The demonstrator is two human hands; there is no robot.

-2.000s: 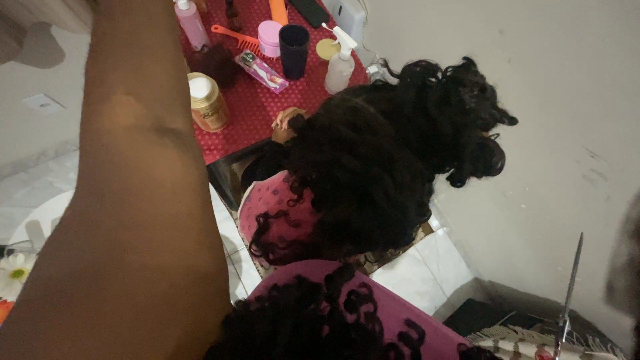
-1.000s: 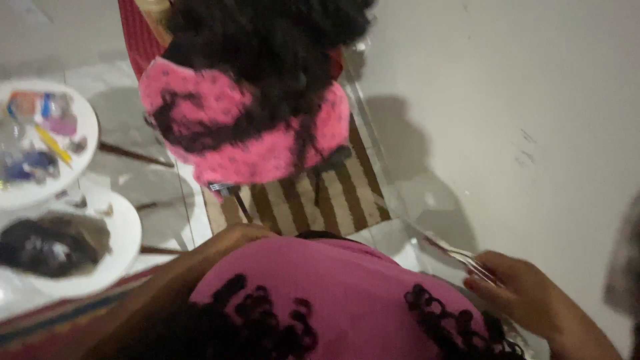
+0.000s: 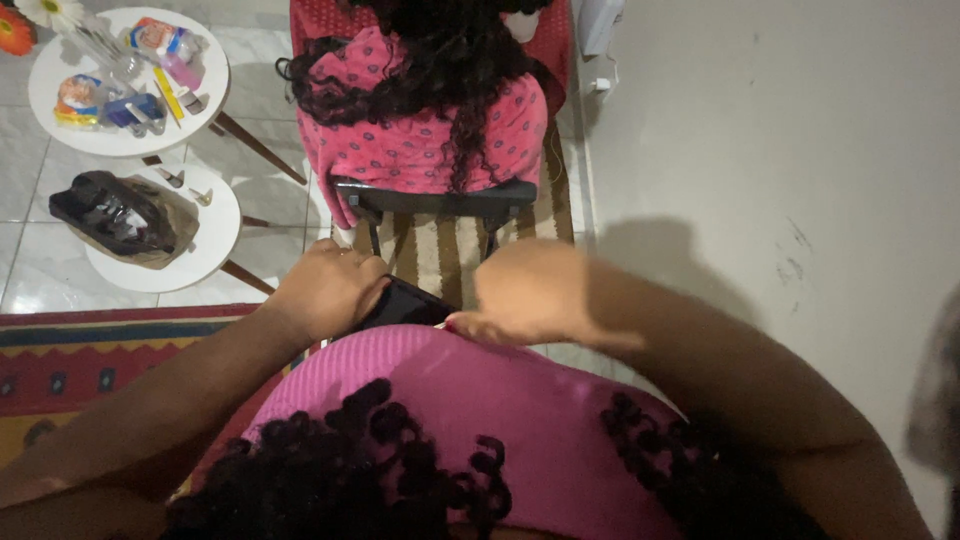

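My left hand holds a dark, flat, phone-like object in front of my pink ribbed top. Blurred by motion, my right hand is at the other end of that object, its fingertips low beside a thin pale piece; whether it grips anything I cannot tell. Beyond both hands a person with long dark curly hair sits with their back to me, a pink patterned cloth over the shoulders, on a chair with a black frame.
At the left stand two round white tables, one with flowers and small packages, the other with a dark bag. A red-covered table is beyond the person. A wall runs along the right.
My right hand, seen out at the right with metal scissors a second ago, has come in to the middle. My left hand now shows with the dark object. The view has shifted.
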